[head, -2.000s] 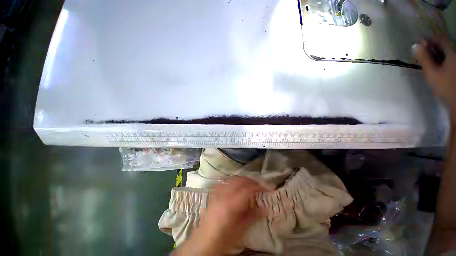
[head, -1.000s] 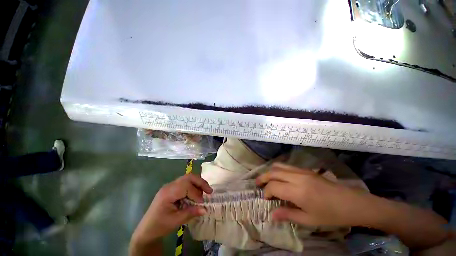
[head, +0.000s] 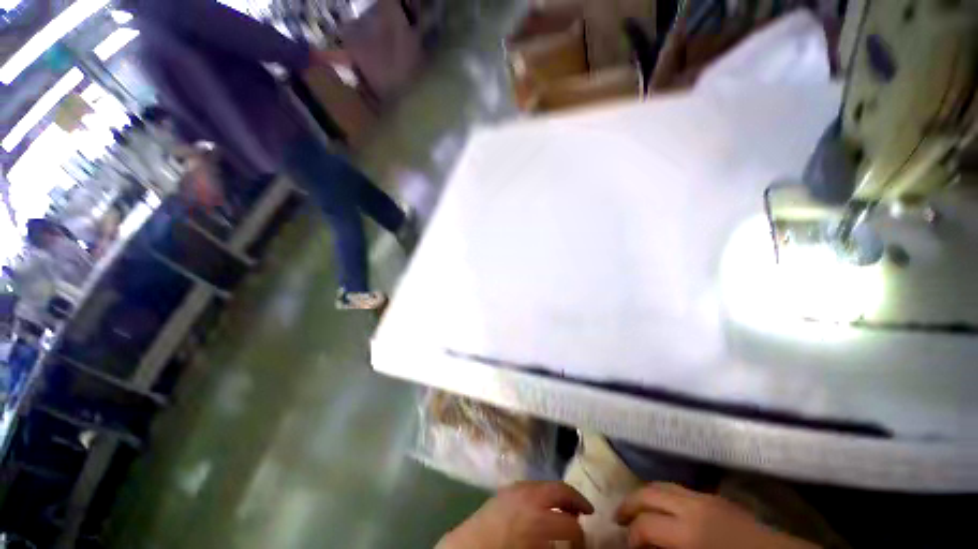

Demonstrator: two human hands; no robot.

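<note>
The cream garment (head: 603, 478) shows only as a small piece between my hands, below the table's front edge. Its gathered waistband cannot be made out. My left hand (head: 528, 517) is at the bottom edge, cut off, with bent fingertips on the cloth's left side. My right hand (head: 686, 519) is close to its right, also cut off, with its fingertips on the cloth's other side. Both hands appear to hold it; their grip is partly hidden.
The white sewing table (head: 579, 247) has a printed scale along its front edge. The lamp-lit sewing machine (head: 912, 97) stands at right. A clear bag with brown contents (head: 483, 438) is below the table. A person (head: 311, 161) is on the green floor at left.
The view has swung up and left, bringing in the machine head, the aisle and a walking person. My hands and the garment now sit lower, mostly out of the picture.
</note>
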